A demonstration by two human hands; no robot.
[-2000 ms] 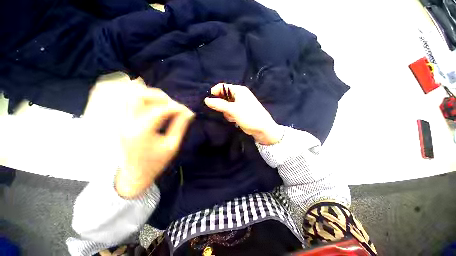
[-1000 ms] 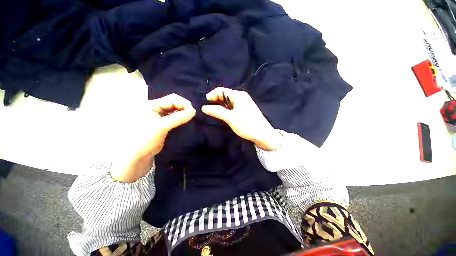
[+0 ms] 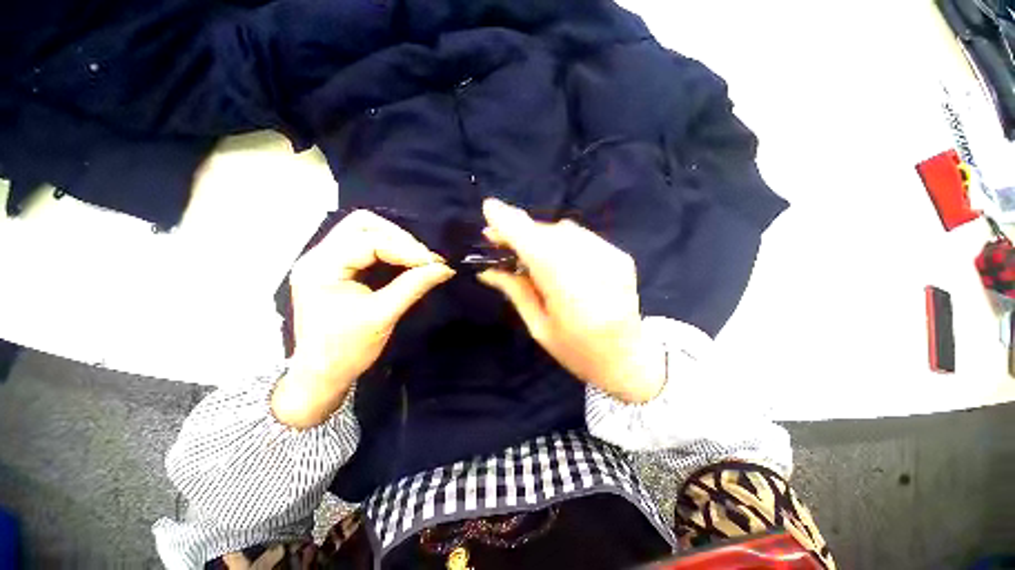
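Observation:
The navy padded jacket lies spread over the white table and hangs over its front edge towards me. My left hand pinches with thumb and forefinger at the middle of the jacket; what it pinches is too small to tell, perhaps the jacket's edge or a thread. My right hand holds small dark thread snips with a metallic glint, their tip close to my left fingertips. Much of the snips is hidden in the right hand.
Another navy garment part lies at the far left of the table. On the right are a flat dark phone with a red edge, a red packet, a red-black checked bundle and dark items at the top corner.
My left hand came in from the left and now pinches at the jacket's middle. My right hand has turned, and the snips now point left towards the left fingertips.

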